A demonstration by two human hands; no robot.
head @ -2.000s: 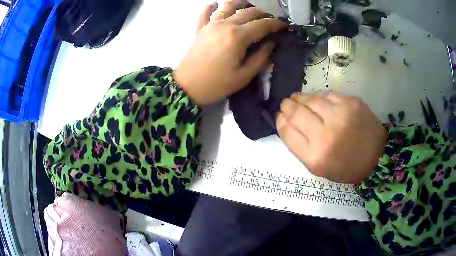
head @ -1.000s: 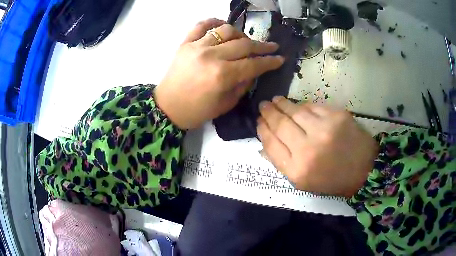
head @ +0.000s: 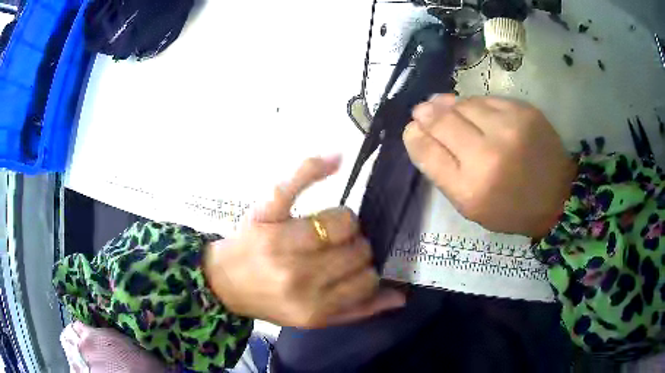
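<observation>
A black fabric band (head: pixel 397 160) runs from the machine's needle area down to the table's front edge, with a narrow gap between its two strands. My left hand (head: pixel 306 262), slightly blurred and wearing a gold ring, is closed on the band's lower end at the front edge, thumb and index finger spread. My right hand (head: pixel 496 160) is curled, with its fingertips at the band's right edge below the needle area; its grip is partly hidden. The needle is not visible. The shiny plate (head: pixel 390 44) shows left of the band.
A ribbed cream knob (head: pixel 504 36) stands right of the needle area. A bent wire arm (head: pixel 359 113) lies left of the band. A blue bin (head: pixel 55 109) and a black heap (head: pixel 138 25) are at upper left. Dark snips or tweezers (head: pixel 642 140) lie at far right, with dark specks nearby.
My left hand has moved down from beside the needle area to the front edge. The band is now stretched long towards me, uncovering the plate and wire arm. My right hand has shifted slightly up and right.
</observation>
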